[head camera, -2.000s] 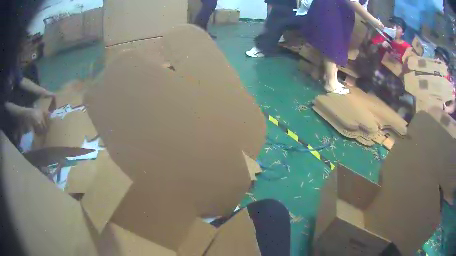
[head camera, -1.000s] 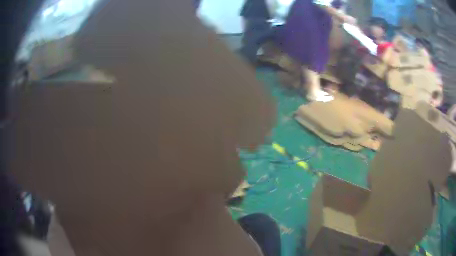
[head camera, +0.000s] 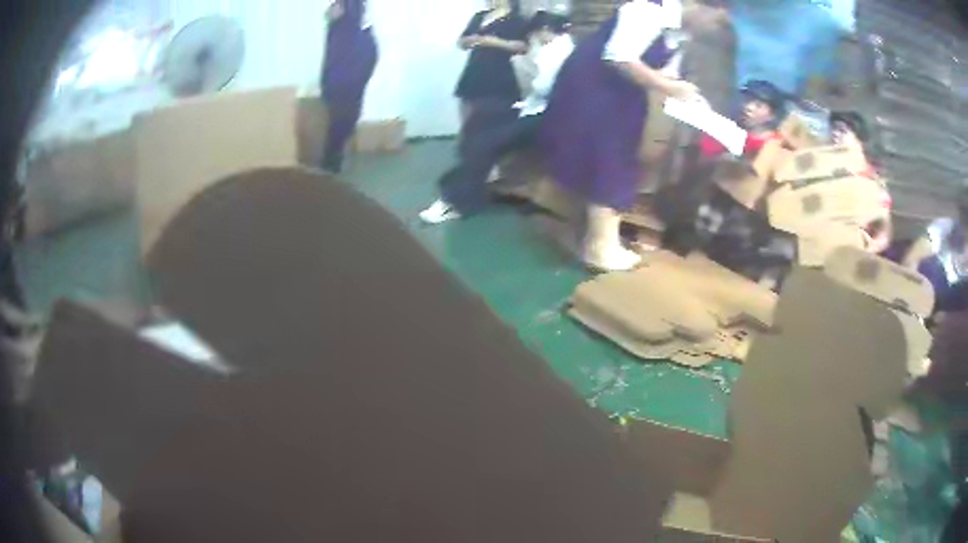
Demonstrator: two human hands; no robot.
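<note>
A large brown box blank (head camera: 372, 403) with a rounded flap stands up close in front of me and fills the lower left and middle of the view. It is blurred. A narrower flap sticks out at its left. Neither of my hands shows; the blank covers much of the near area. To the right, a partly folded carton (head camera: 812, 392) with a tall rounded panel stands on the green floor, its lower part cut off by the blank and the picture's edge.
A stack of blanks (head camera: 669, 308) lies on the green floor (head camera: 494, 265). A standing person (head camera: 600, 117) holds white paper (head camera: 706, 122) beside it. Other people stand behind or sit at the right among printed blanks (head camera: 828, 202). A large carton (head camera: 218, 149) and a fan (head camera: 202, 53) are at the back left.
The view has tilted up and turned, showing more of the room. The near blank has shifted lower in view, its rounded flap now pointing up left. The people and stack appear lower and further left.
</note>
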